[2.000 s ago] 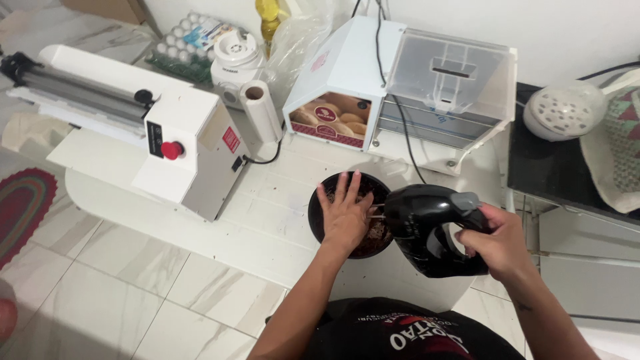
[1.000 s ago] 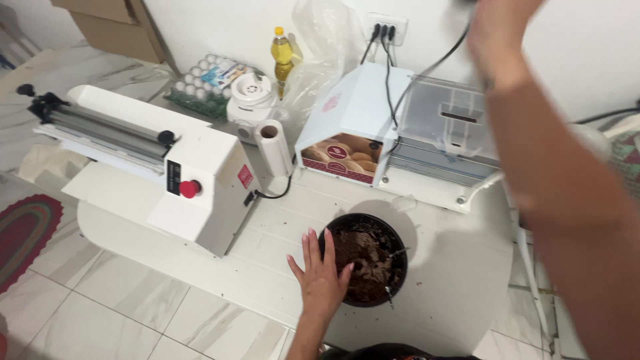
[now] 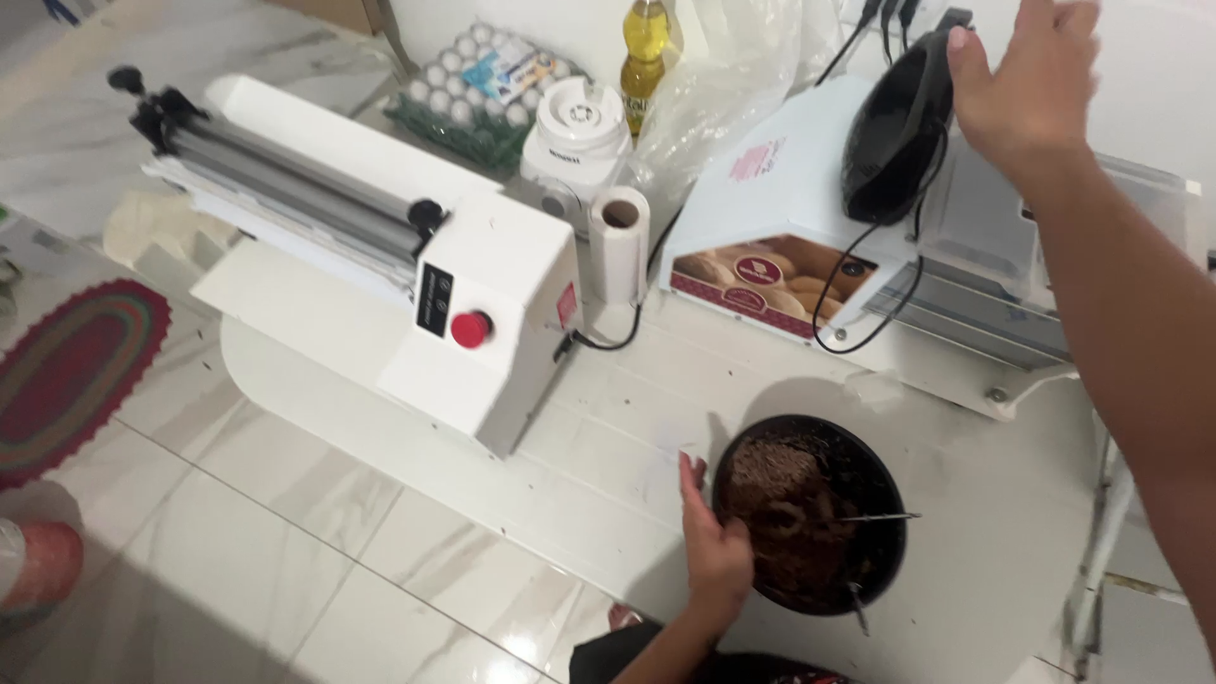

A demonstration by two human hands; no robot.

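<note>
A black bowl [image 3: 888, 475] with a brown chocolate-like mixture [image 3: 779, 494] stands on the white table. Two metal beater shafts [image 3: 883, 517] stick out of the mixture, apart from the mixer. My left hand [image 3: 717, 556] is at the bowl's left rim, fingers spread, holding nothing. Up at the right, my right hand [image 3: 1031, 85] is beside the black hand mixer [image 3: 898, 123], which is over the light-blue and white machine [image 3: 779, 190]. The thumb is near the mixer's upper end; whether the hand still grips it is unclear. The mixer's cord loops down in front of the machine.
A white dough roller machine [image 3: 494, 237] with a red button stands at the left. Behind it are an egg tray [image 3: 465, 95], a white appliance base [image 3: 578, 142], a paper roll [image 3: 619, 252], an oil bottle [image 3: 646, 57] and a plastic bag [image 3: 722, 76]. Another person's foot [image 3: 43, 565] shows at the left edge.
Two seconds ago my right hand held the mixer at the bowl; now both are up by the machine. The beaters stay in the bowl. My left hand has moved from over the bowl to its left rim.
</note>
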